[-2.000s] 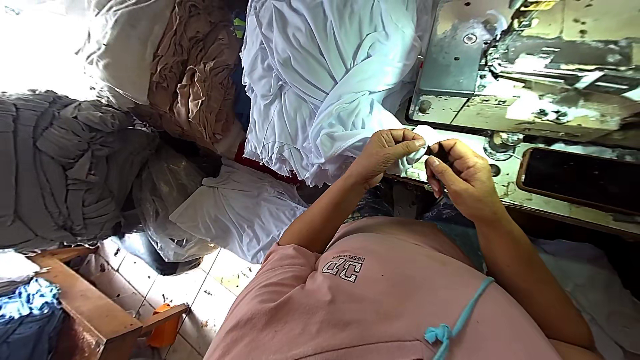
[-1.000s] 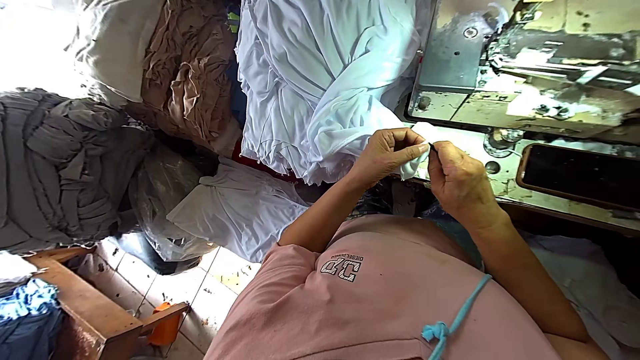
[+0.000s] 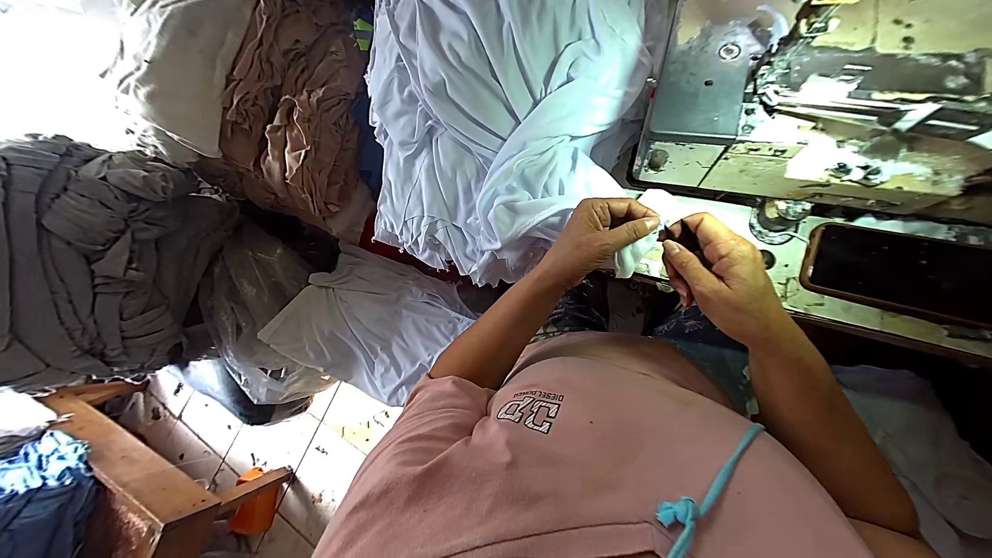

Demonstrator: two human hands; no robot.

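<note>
White fabric (image 3: 535, 147) lies in a large gathered heap, and one end of it runs to my hands. My left hand (image 3: 601, 236) pinches the edge of this fabric between thumb and forefinger. Just to its right, my right hand (image 3: 717, 267) is closed around a small dark tool, mostly hidden by the fingers, whose tip points at the pinched edge. The fingertips of both hands are almost touching. A sewing machine (image 3: 697, 93) with a worn metal bed stands beyond my right hand.
A phone (image 3: 899, 271) in a brown case lies at the table edge on the right. Brown cloth (image 3: 294, 116), grey cloth (image 3: 101, 256) and a clear plastic bag (image 3: 256, 302) are at the left. A wooden bench (image 3: 139, 465) and an orange container (image 3: 256, 504) stand lower left.
My right hand has turned and its fingers have shifted, so the dark tool shows more than a second ago. My left hand stays at the fabric edge.
</note>
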